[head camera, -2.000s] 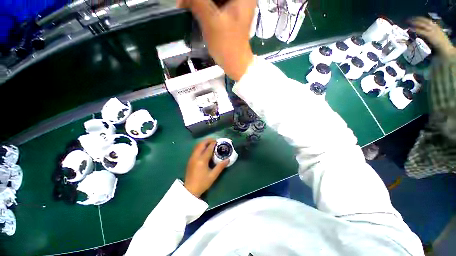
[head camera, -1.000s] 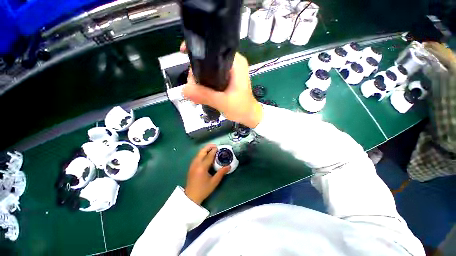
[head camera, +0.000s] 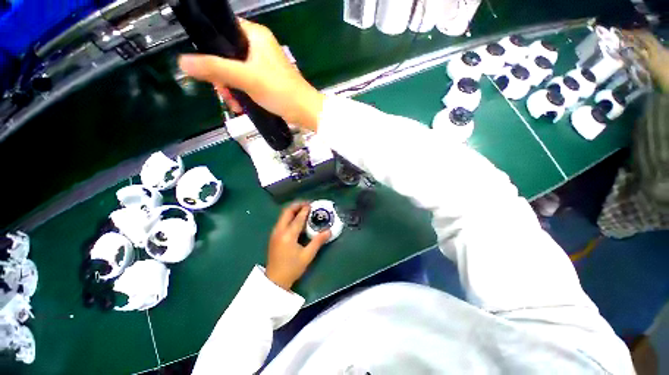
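My left hand (head camera: 288, 245) holds a white housing (head camera: 332, 223) with a black round insert facing up, on the green bench. My right hand (head camera: 270, 77) grips the black electric screwdriver (head camera: 216, 29), which is tilted. Its lower end is at the front pick-up point of the light grey screw feeder (head camera: 273, 173), and the tip is too small to see clearly. Part of the feeder is hidden behind my right hand and the screwdriver. Black lens rings (head camera: 348, 173) lie just right of the feeder, partly hidden by my right sleeve.
White shells (head camera: 171, 236) and dark small parts (head camera: 99, 282) lie at left, white brackets (head camera: 16, 275) at far left. Finished housings (head camera: 452, 123) stand at right. White camera bodies (head camera: 394, 15) are behind the bench. A person's arm (head camera: 649, 139) is at far right, beside a metal rail (head camera: 139, 29).
My right hand first reached up, then gripped the screwdriver, and has now moved left, with the screwdriver's lower end at the feeder. My left hand still holds the housing.
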